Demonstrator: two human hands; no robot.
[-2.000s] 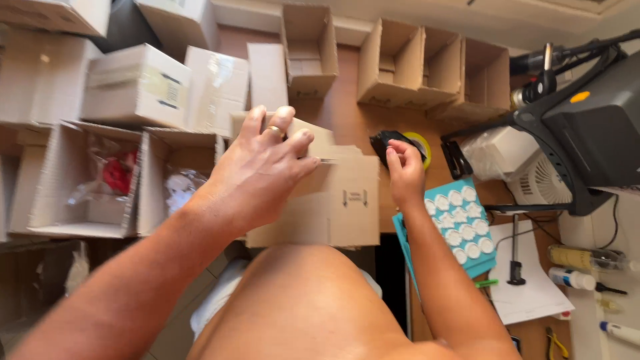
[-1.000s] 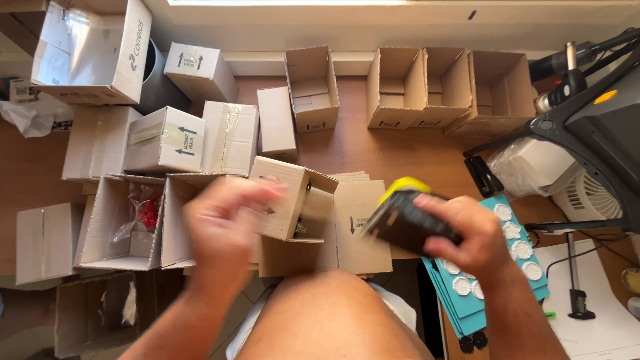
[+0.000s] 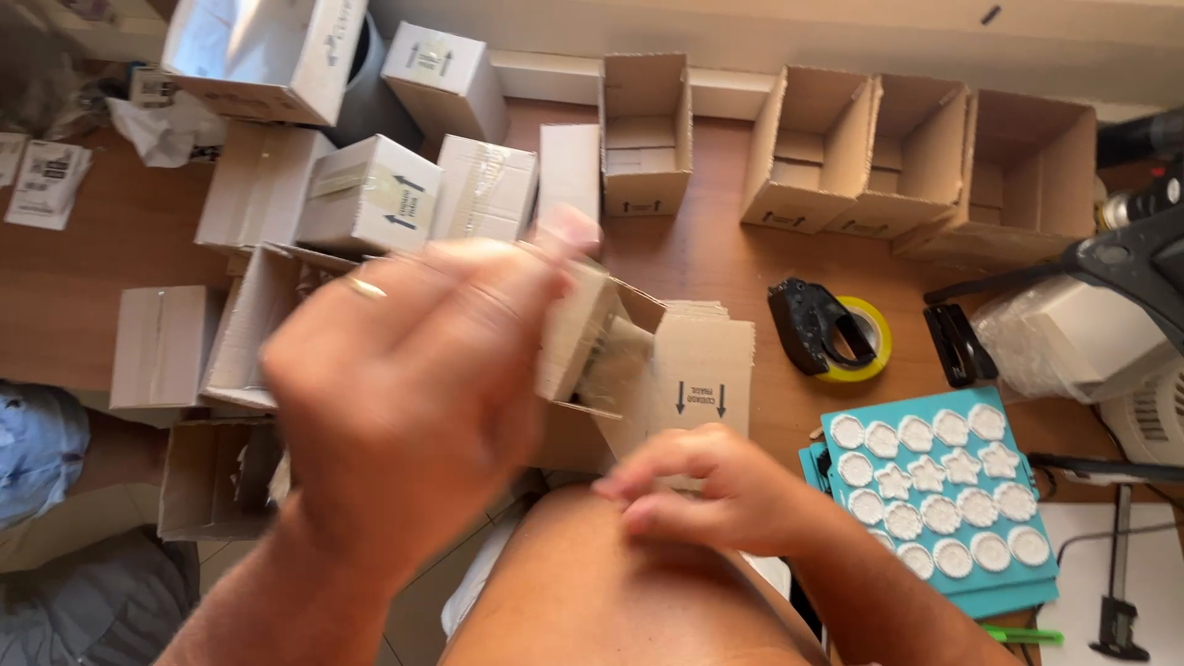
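My left hand, blurred, is raised over the work area with its fingers bent; whether it grips anything cannot be told. Partly behind it, a small cardboard box lies tilted with an open side. Flattened cardboard box blanks with printed arrows lie under and beside that box. My right hand is near my belly, just below the blanks, fingers curled and apart with nothing seen between them. To the right, a black tape dispenser with a roll of yellow tape rests on the wooden table.
Several open cardboard boxes line the back, and closed boxes crowd the left. Teal sheets with white scalloped pieces lie at right, near a black stapler, a caliper and a green cutter. A person's clothing shows at lower left.
My right hand held the tape dispenser one second ago; the dispenser now lies on the table and the hand is near my belly. My left hand appears higher and closer to the camera.
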